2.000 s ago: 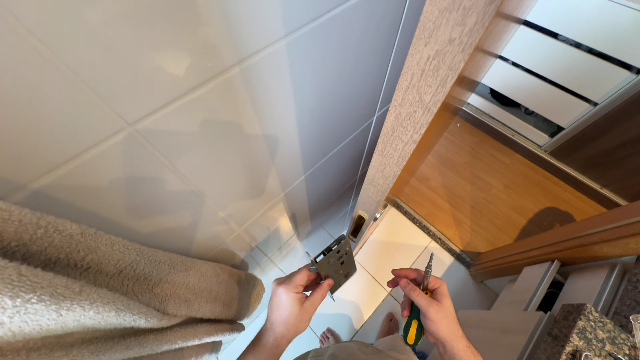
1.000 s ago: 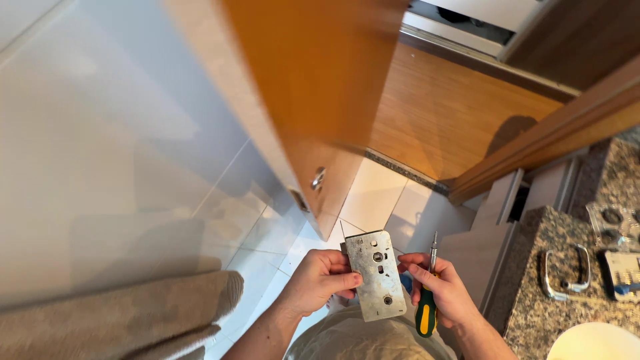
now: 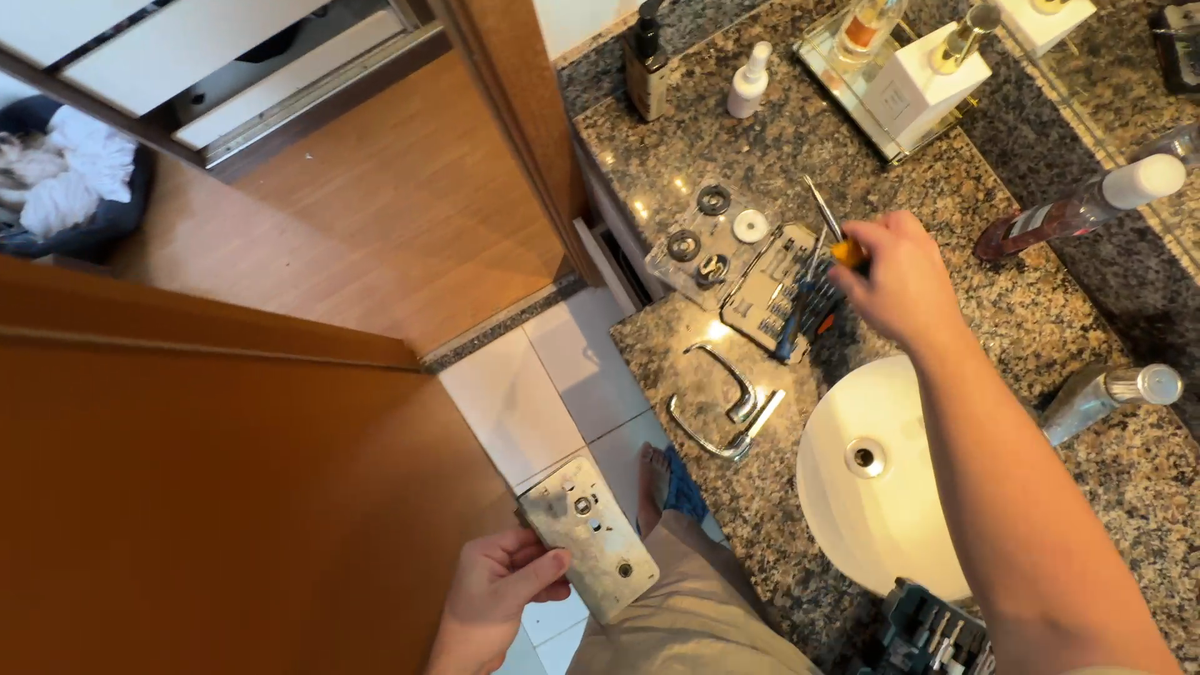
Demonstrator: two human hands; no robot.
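My left hand grips one long edge of a metal mortise lock case, its thumb on the flat face. Over the granite counter, my right hand holds a screwdriver by its yellow handle, the shaft pointing up and left. Just below and left of that hand lies an open bit set case with other drivers on it. Beside the case, a clear plastic tray carries several round rosette parts. Two chrome door handles rest near the counter's edge.
A white basin and a chrome faucet lie to the right. Bottles and a mirrored tray stand at the back. A dark green bit case sits below the basin. The wooden door fills the lower left; a drawer sticks out beneath the counter.
The view has swung right to the counter. My right hand has moved with the screwdriver from beside the lock case to above the bit set, while my left hand keeps hold of the lock case.
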